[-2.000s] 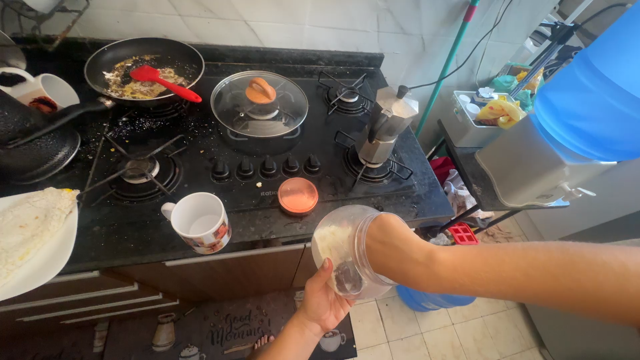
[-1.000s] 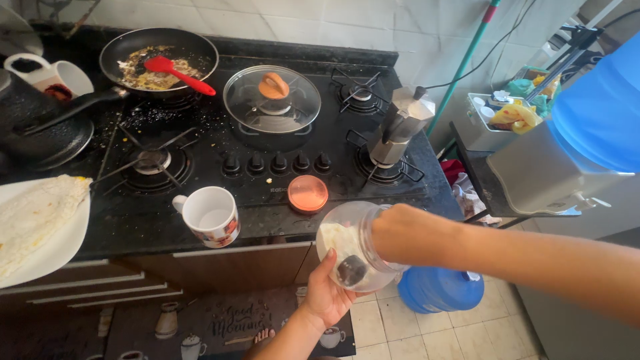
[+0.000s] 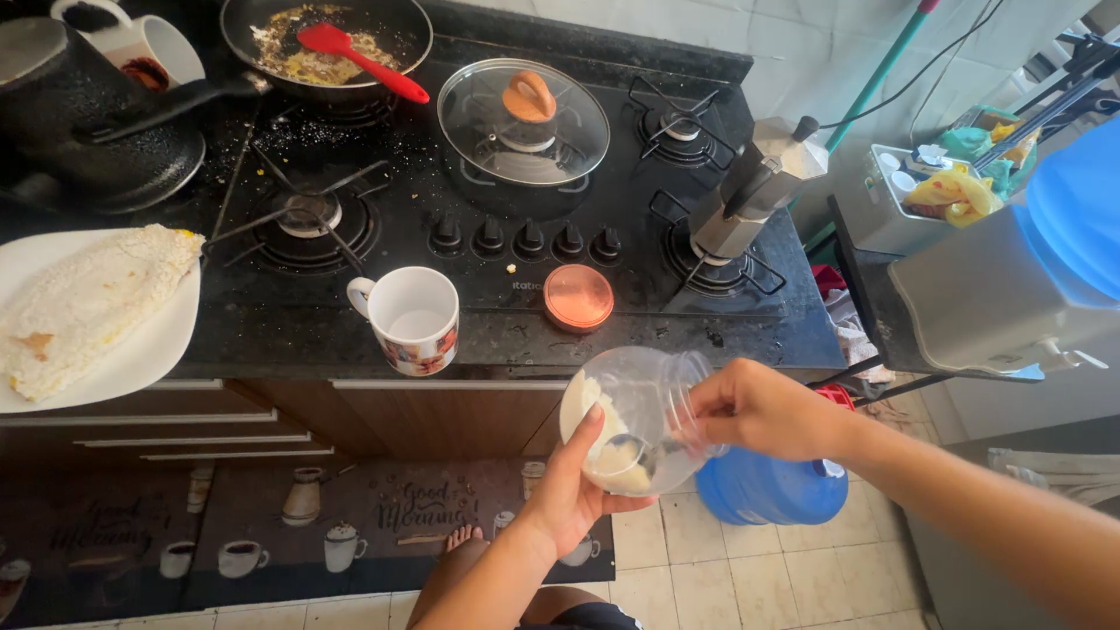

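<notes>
My left hand point(image 3: 569, 490) holds a clear plastic jar point(image 3: 643, 376), tilted with its mouth to the right, in front of the counter's edge. White powder point(image 3: 604, 402) lies inside it, with the bowl of a spoon point(image 3: 632, 451) in the powder. My right hand point(image 3: 752, 407) is at the jar's mouth, fingers partly inside and pinched on the spoon's handle, which is mostly hidden. A white mug with a printed pattern point(image 3: 413, 319) stands on the counter to the left of the jar. An orange round lid point(image 3: 578, 297) lies to the mug's right.
On the gas cooktop point(image 3: 411, 206) are a frying pan point(image 3: 328, 44) with a red spatula point(image 3: 363, 61), a glass lid point(image 3: 523, 122) and a moka pot point(image 3: 757, 188). A plate point(image 3: 166, 350) with a filled flatbread sits left. A blue water jug point(image 3: 770, 490) stands on the floor.
My right hand has drawn back a little out of the jar, and more of its inside shows. My left hand keeps its hold.
</notes>
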